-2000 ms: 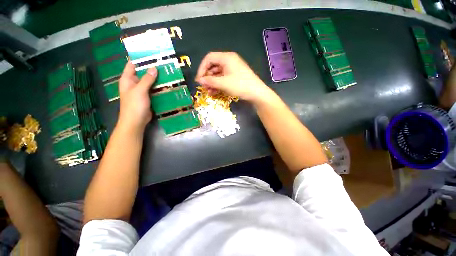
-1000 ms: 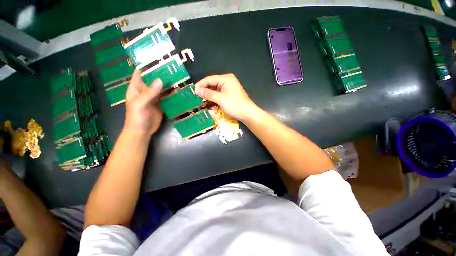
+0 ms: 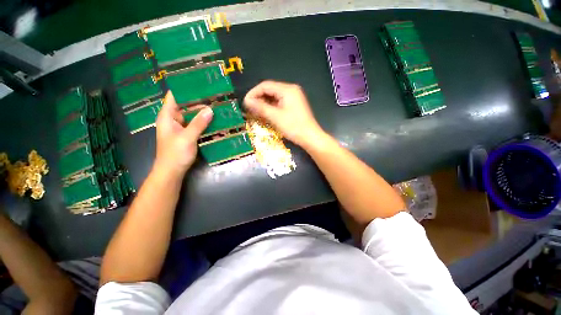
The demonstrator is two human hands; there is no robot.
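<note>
My left hand holds a green circuit board panel of four boards, with its thumb on the third board from the top. Orange flex circuits stick out from the right edge of the top two boards. My right hand is just right of the third board, above a pile of loose flex circuits that glares white at its lower end. Its thumb and forefinger are pinched together. I cannot tell if a piece is between them.
Panels lie at upper left, with a stack of panels nearer the left. A purple-screened smartphone and another stack of panels lie to the right. A round fan is at far right. A neighbour's arm shows at lower left.
The held panel has turned more upright and its glare has gone from the top board. My left thumb has moved down onto the third board. My right hand moved to the panel, then slightly away.
</note>
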